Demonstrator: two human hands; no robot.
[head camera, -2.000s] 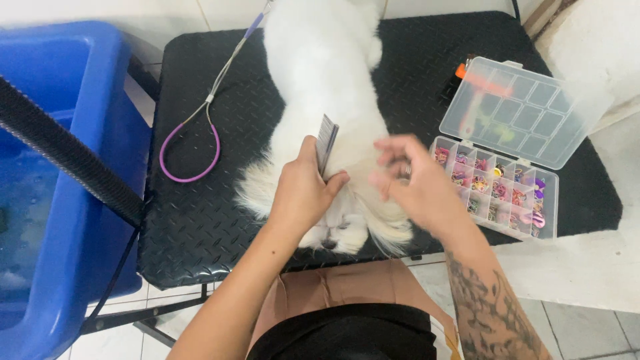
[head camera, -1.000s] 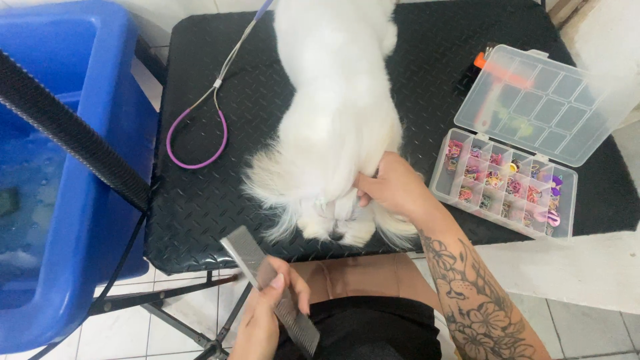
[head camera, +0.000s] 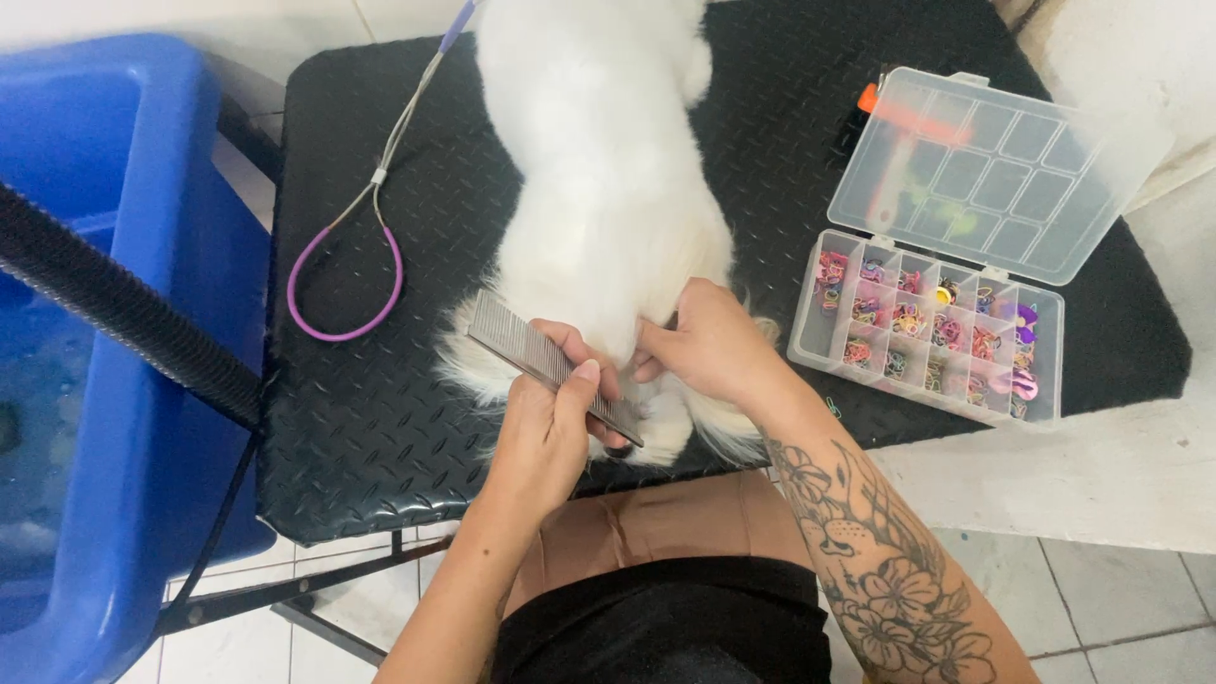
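A white, short-clipped dog (head camera: 608, 190) with longer fur on its ears lies on a black textured grooming table (head camera: 399, 456), its head toward me. My left hand (head camera: 556, 413) is closed around a metal grooming comb (head camera: 532, 347), which slants across the left side of the dog's head. Its fingertips reach near the dog's face. My right hand (head camera: 708, 342) pinches fur on top of the head, thumb and fingers together. The dog's eyes and much of its face are hidden by my hands; a dark nose shows below the comb.
A clear compartment box (head camera: 926, 328) of small coloured elastics lies open at right, its lid over an orange-headed tool (head camera: 912, 123). A purple grooming loop (head camera: 345, 334) hangs at left. Beyond it are a black padded post (head camera: 123, 304) and a blue tub (head camera: 180, 380).
My left hand has brought the comb from beside the table's near edge, one second ago, up to the dog's head. My right hand, off the fur two seconds ago, now holds it.
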